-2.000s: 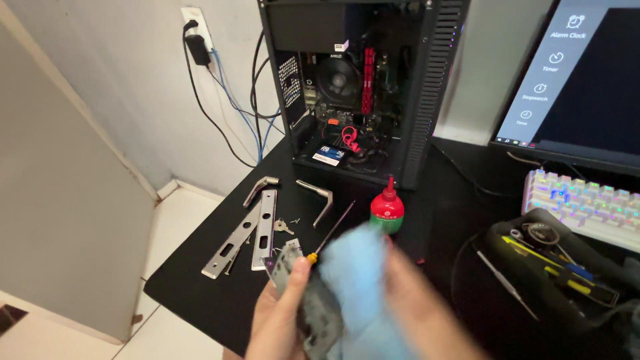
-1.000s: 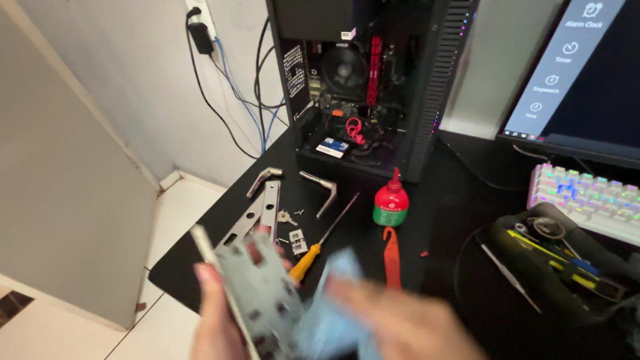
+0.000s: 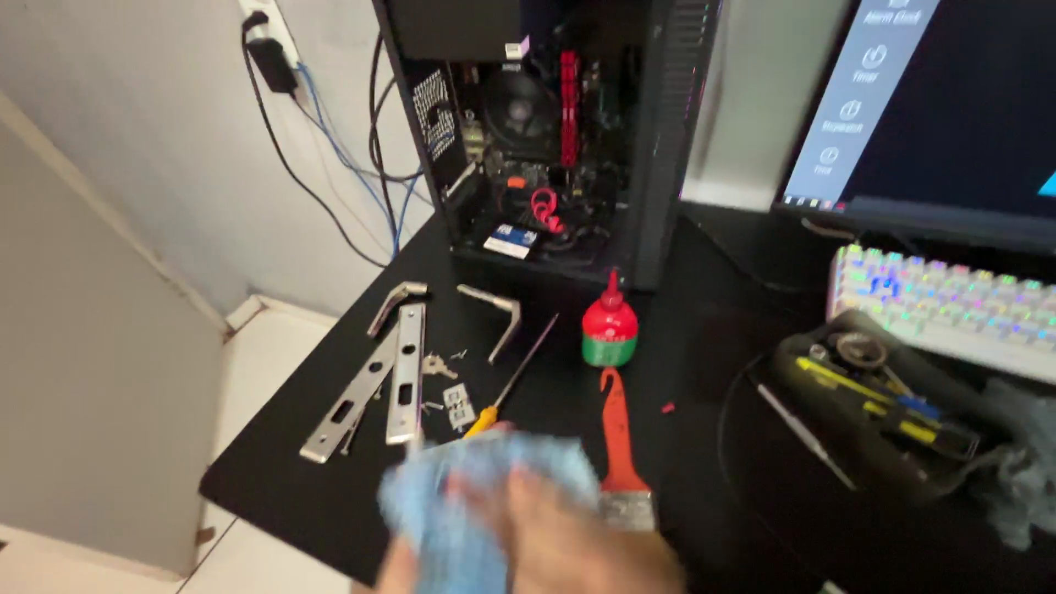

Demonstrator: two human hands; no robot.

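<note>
My right hand (image 3: 561,528), blurred, presses a light blue cloth (image 3: 462,511) over a metal lock body that is almost wholly hidden now. At the lower edge my left hand (image 3: 398,568) grips that lock body from below and shows only in part. Beyond the cloth lies a screwdriver (image 3: 487,419) with a yellow handle. Two metal lock plates (image 3: 406,375), two lever handles (image 3: 505,307), a key (image 3: 439,366), screws and a small metal part (image 3: 459,407) lie to its left. A red brush (image 3: 619,437) with pale bristles rests right of the cloth.
A red and green bottle (image 3: 610,330) stands before an opened computer case (image 3: 672,165). A dark pouch (image 3: 874,412) of tools, a thin metal tool (image 3: 804,436), a lit keyboard (image 3: 949,305) and a monitor (image 3: 940,124) are at the right. The black table's left edge is near.
The cloth and my right hand have moved left over the lock body, which showed openly a second ago. More of the lock plates and the red brush is visible now.
</note>
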